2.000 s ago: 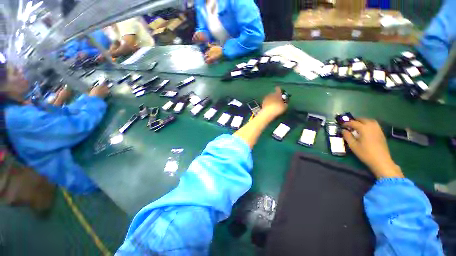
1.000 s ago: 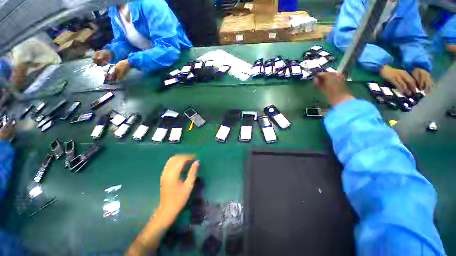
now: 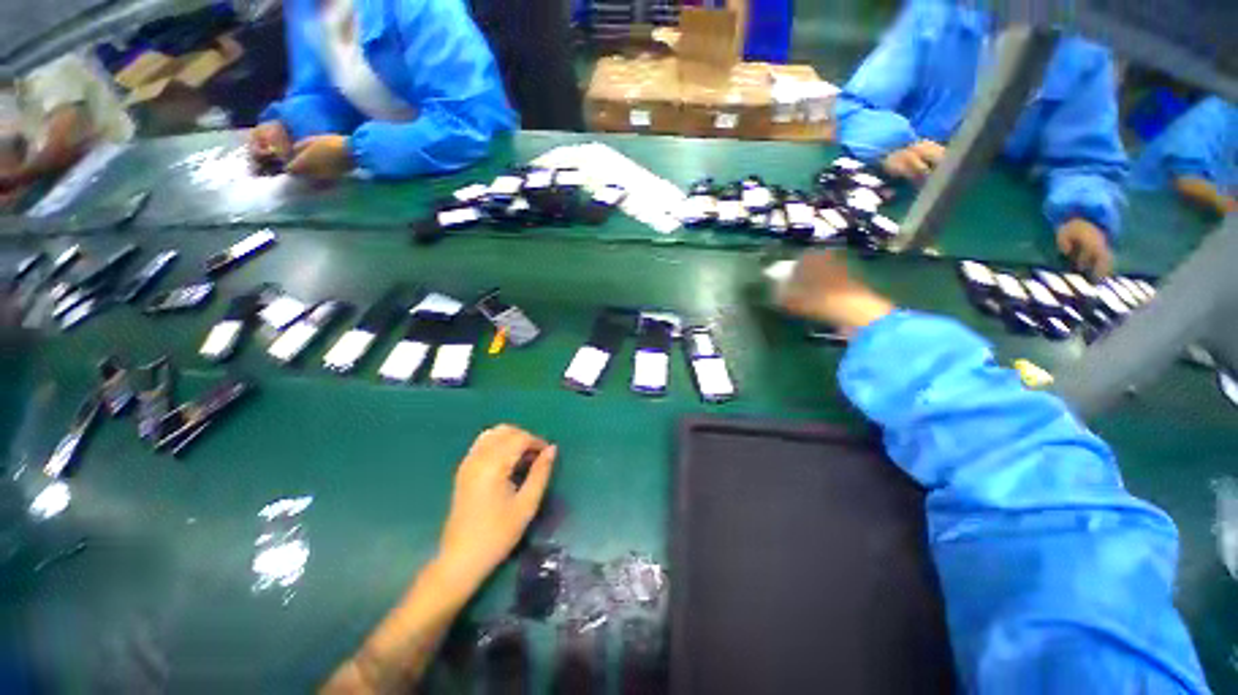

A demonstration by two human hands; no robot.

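Note:
My right hand [image 3: 817, 291] reaches over the far side of the bench and is blurred. A white-faced handset shows at its fingertips; its grip is not clear. My left hand [image 3: 497, 492] is above the near bench, fingers curled around a small dark piece [image 3: 524, 468]. Three handsets [image 3: 650, 356] with white lower halves lie side by side beyond the tray. More such handsets [image 3: 359, 333] lie in a row to the left. A grey handset [image 3: 509, 318] lies near them with a yellow tag [image 3: 498, 341].
A black tray [image 3: 801, 543] lies in front of me. Dark covers and crumpled clear plastic [image 3: 597, 587] lie left of it. Handset piles [image 3: 788, 207] lie on the far bench. A grey post [image 3: 980, 136] crosses at right. Other workers' hands [image 3: 1082, 247] are across the bench.
The round-detailed handset at the right end of the three has left its place, and my right hand has moved left and nearer. My left hand has come back from the far row and stays low.

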